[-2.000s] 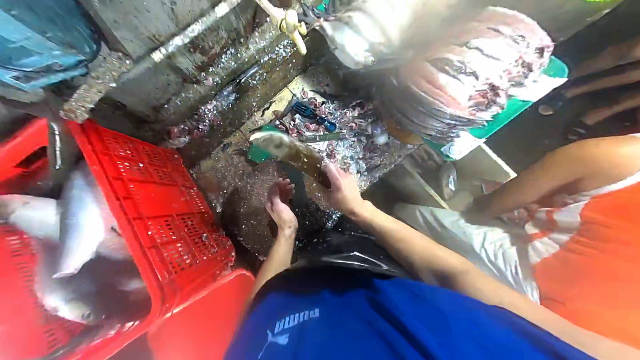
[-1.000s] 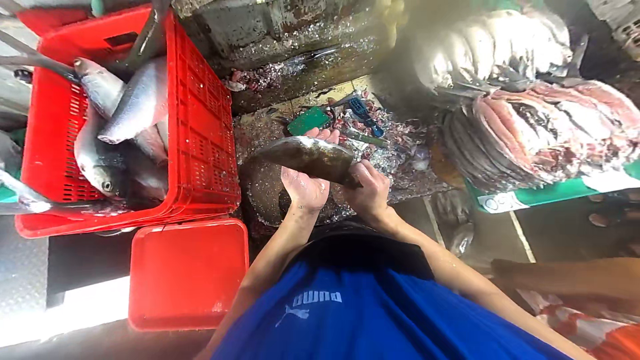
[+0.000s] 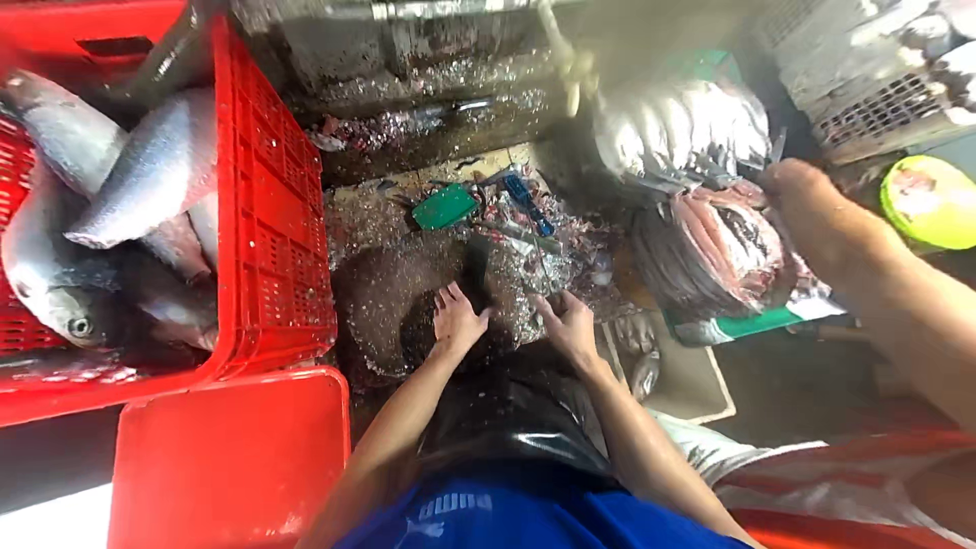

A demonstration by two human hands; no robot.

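My left hand (image 3: 460, 319) is empty, its fingers apart, over a dark, scale-covered round surface (image 3: 396, 282). My right hand (image 3: 568, 324) is half curled at the near edge of the fish scraps (image 3: 572, 267); whether it holds something thin cannot be told. Beyond my hands lie a green rectangular piece (image 3: 444, 207) and a blue-handled tool (image 3: 528, 204) among scales and scraps. A red plastic crate (image 3: 278, 221) at the left holds several whole fish (image 3: 160, 164). Cut-open fish (image 3: 724, 252) are stacked at the right, with silvery fish (image 3: 679, 126) in a row behind them.
A red plastic lid or tray (image 3: 229, 465) lies in front of the crate. A pale bin (image 3: 686, 381) with fish in it stands right of my knees. Another person's arm (image 3: 877, 252) reaches in from the right, over the stacked fish, near a yellow-green basin (image 3: 930, 202).
A second ago both my hands held a fish; they are now apart and that fish is out of them. Another person's arm has reached over the stacked fish.
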